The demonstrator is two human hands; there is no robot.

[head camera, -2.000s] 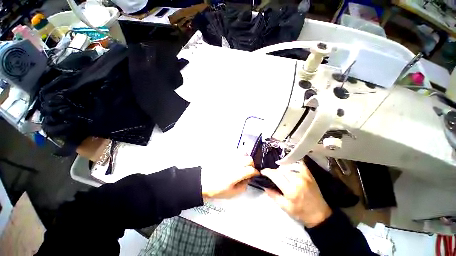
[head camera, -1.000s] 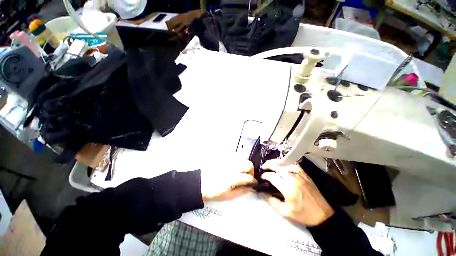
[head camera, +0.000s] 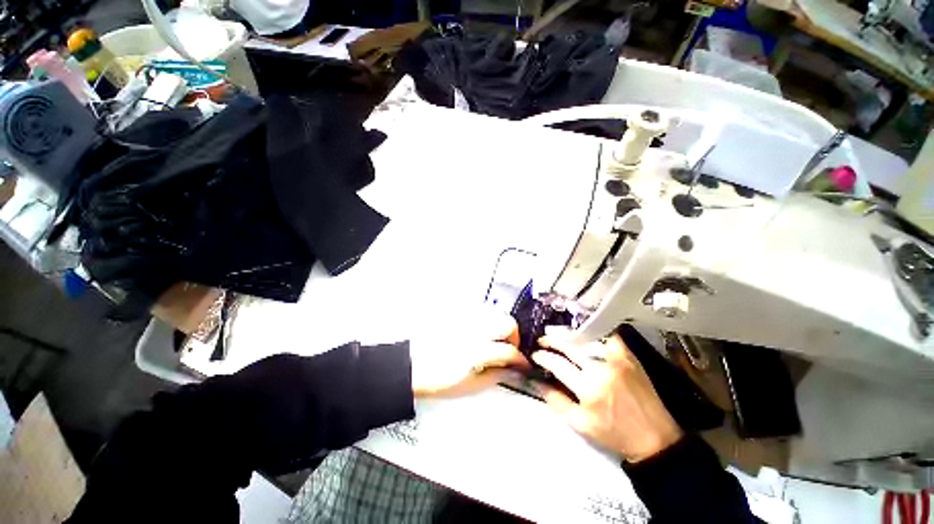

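Note:
A small dark garment piece (head camera: pixel 528 319) lies at the needle end of the cream-white sewing machine (head camera: pixel 778 266). My left hand (head camera: pixel 466 360) holds its near left edge between bent fingers. My right hand (head camera: pixel 606 394) lies on the cloth just right of it, fingers pressed on it close to the presser foot area. The needle and presser foot are mostly hidden by the machine head and my fingers. More dark cloth (head camera: pixel 666 379) extends right, under the machine arm.
A large black bundle (head camera: pixel 195 205) lies at the left of the white table (head camera: pixel 461 205). A second black bundle (head camera: pixel 517 72) is behind. A black flat rectangle (head camera: pixel 760 389) lies under the machine arm. Red handles (head camera: pixel 905 507) show at the lower right edge.
Both hands stay at the needle area with only small finger shifts. A bit of the cloth's near edge now shows below my fingertips. The camera view has shifted slightly.

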